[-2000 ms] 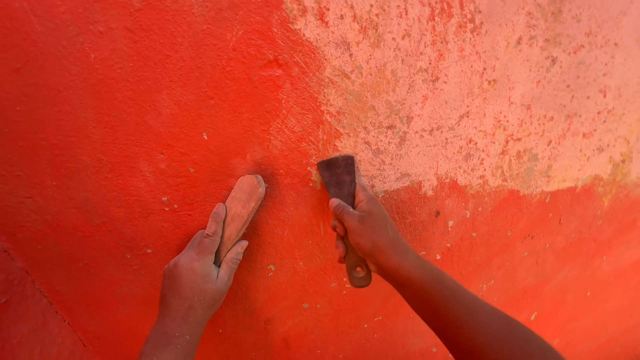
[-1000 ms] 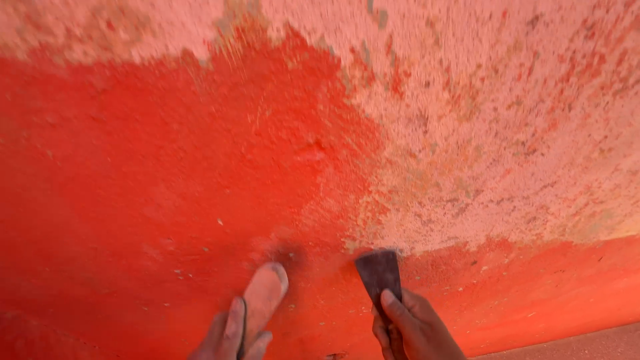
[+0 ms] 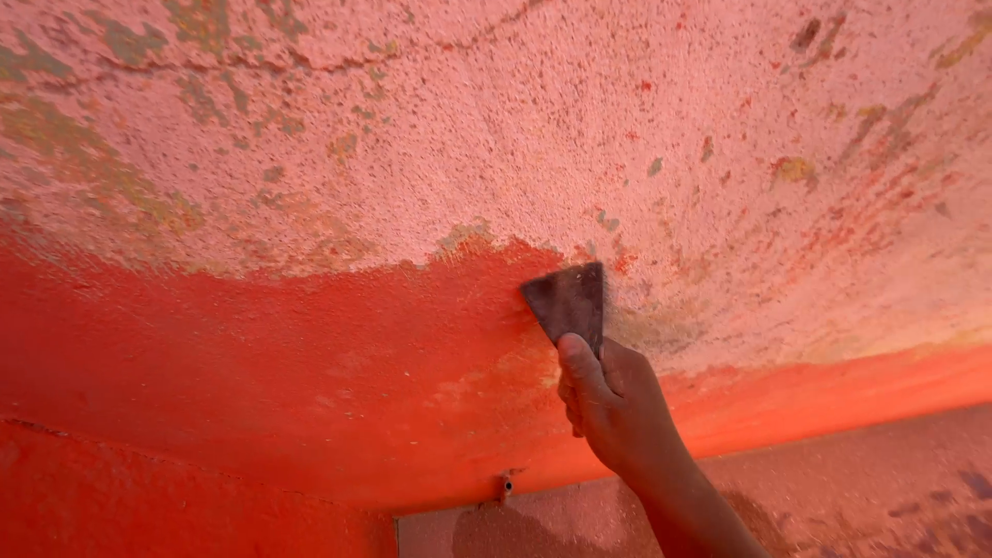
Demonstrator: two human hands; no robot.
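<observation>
My right hand [image 3: 612, 403] grips a putty knife [image 3: 570, 302] with a wide, dark metal blade. The thumb presses on the blade's lower part, and the handle is hidden in the fist. The blade's edge is at the wall, where red paint [image 3: 333, 364] meets a paler pink, pitted surface [image 3: 480, 139] with grey-green and ochre patches. My left hand is out of the frame, and so is the flat piece it held earlier.
A thin crack [image 3: 310, 66] runs across the upper left of the wall. A short pipe end [image 3: 507, 487] sticks out low on the wall, above a speckled pinkish floor [image 3: 845, 480]. Another red wall face [image 3: 155, 504] meets this one at lower left.
The view has shifted a lot. My left hand and its flat piece have left the frame. The putty knife, still in my right hand, is now at the upper edge of the red paint.
</observation>
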